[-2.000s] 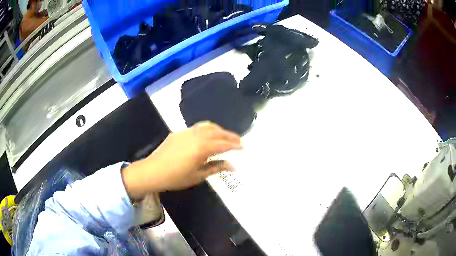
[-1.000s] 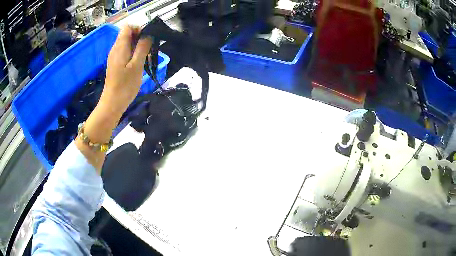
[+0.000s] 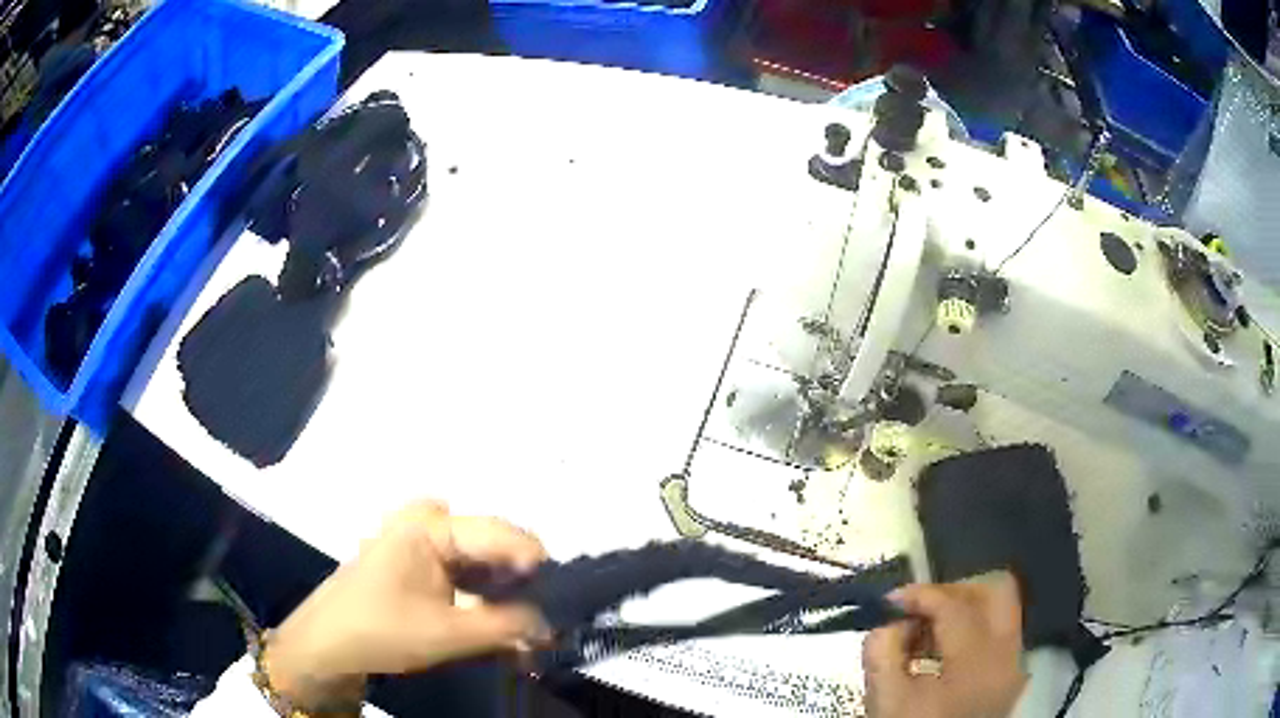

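A black zipper gusset loop (image 3: pixel 674 568) is stretched between my hands above the table's front edge. My left hand (image 3: pixel 421 610) grips its left end, fingers and thumb closed on it. My right hand (image 3: pixel 955 652) pinches its right end. A black face panel (image 3: pixel 1004 540) lies on the machine bed just beyond my right hand. The needle and presser foot area (image 3: pixel 828 421) of the white sewing machine is beyond the loop, with nothing seen under it.
Black face panels (image 3: pixel 256 368) lie at the table's left, beside a tangled gusset bundle (image 3: pixel 351 190). A blue crate (image 3: pixel 183 239) with black pieces stands at the far left. A tan edge guide (image 3: pixel 682 505) sits by the bed. A black cord (image 3: pixel 1179 620) runs at the right.
My left hand has brought a black loop from the bundle to the table's front. My right hand has come into view holding its other end. The view has shifted towards the machine.
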